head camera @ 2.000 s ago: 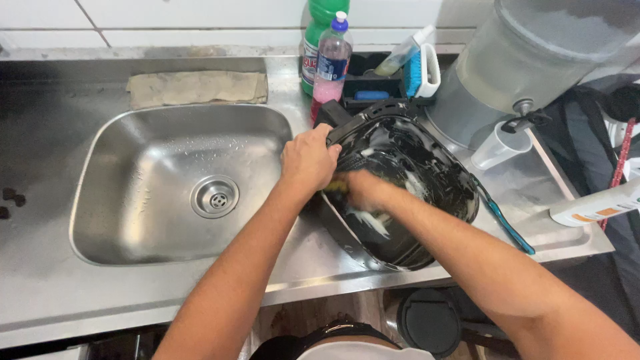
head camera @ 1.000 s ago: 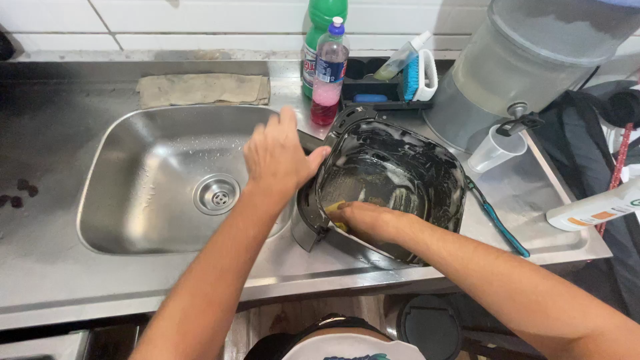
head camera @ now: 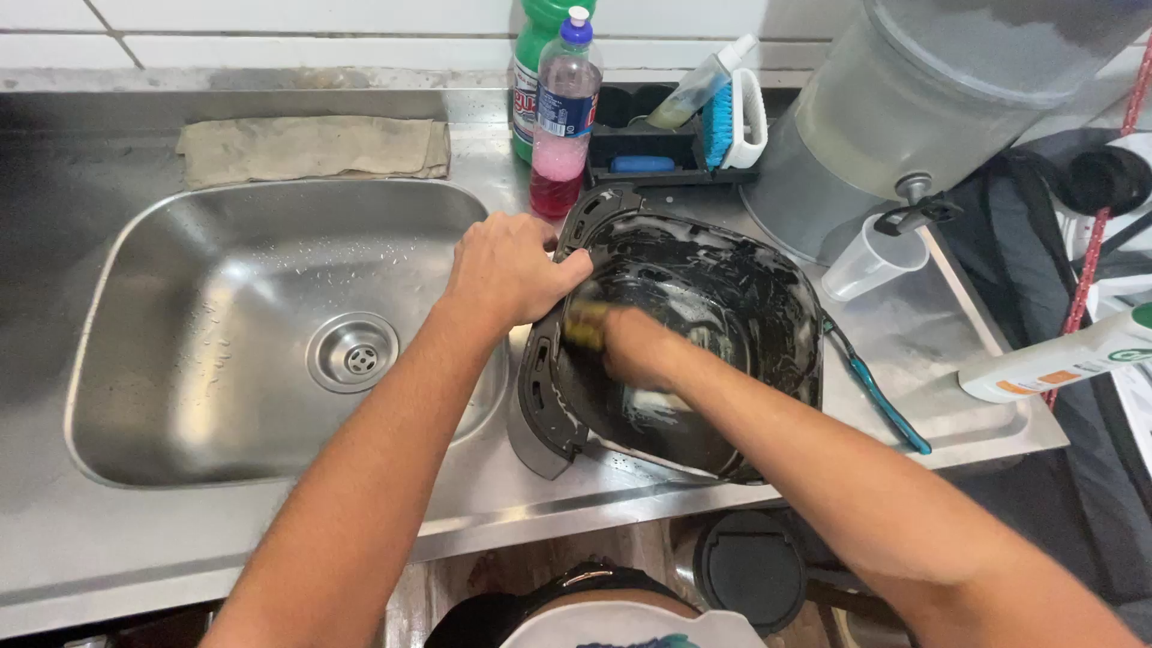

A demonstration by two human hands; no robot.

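Note:
A black air fryer basket (head camera: 774, 315) with soap suds on its inner walls rests tilted on the steel counter, right of the sink. My left hand (head camera: 508, 270) grips the basket at its left side, thumb over the rim; its fingertips are partly hidden. Inside the basket, my right hand (head camera: 639, 346) is blurred and holds a yellow sponge (head camera: 587, 326) against the left inner wall. A bottle of pink liquid (head camera: 564, 117) stands just behind the basket, beside a green bottle (head camera: 525, 99).
The steel sink (head camera: 225, 360) lies left, with a folded cloth (head camera: 315, 148) behind it. A black caddy (head camera: 648, 166) holds a blue-bristled brush (head camera: 733, 117). At right are a water filter (head camera: 837, 135), a plastic cup (head camera: 877, 259), a teal-handled tool (head camera: 886, 405) and a white bottle (head camera: 1053, 360).
My left hand was raised off the basket one second ago and now grips its side again. My right hand has stayed inside the basket with the sponge.

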